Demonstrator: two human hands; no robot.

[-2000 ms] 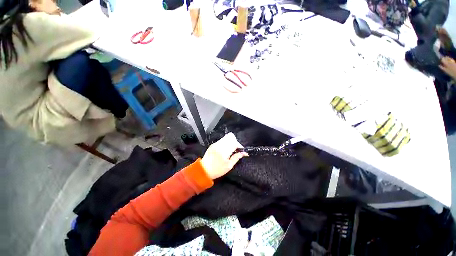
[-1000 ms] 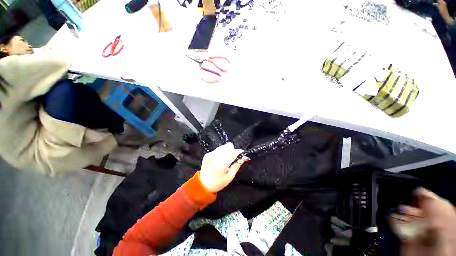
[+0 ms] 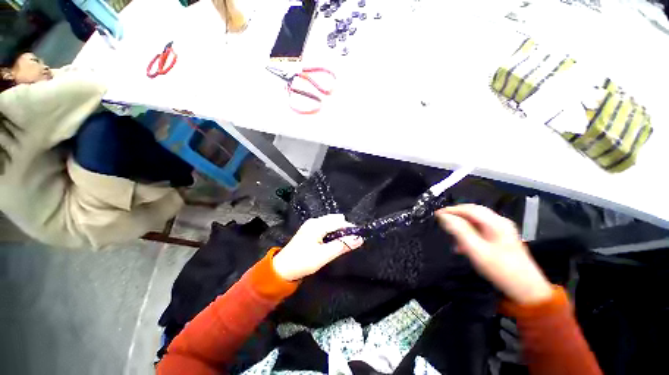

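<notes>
A black garment (image 3: 381,264) lies over my lap below the table edge. A glittering black beaded trim (image 3: 389,223) runs along its edge, from my left hand up to a white strip (image 3: 449,180) at the table edge. My left hand (image 3: 320,244) pinches the left end of this stretch of trim between thumb and fingers. My right hand (image 3: 493,247) is just right of the trim, slightly blurred, with thumb and fingertips close together. Whether it holds a needle or thread cannot be seen.
Red-handled scissors (image 3: 309,89) lie on the white table (image 3: 396,110), with a second pair (image 3: 162,61) further left. A black phone (image 3: 295,29), small dark beads (image 3: 342,29) and yellow-green striped bundles (image 3: 612,126) lie there too. A seated person (image 3: 44,154) is at left, beside a blue stool (image 3: 209,155).
My right hand has come in from the lower right to beside the trim. My left hand keeps its pinch. The view has shifted, so the table items appear higher.
</notes>
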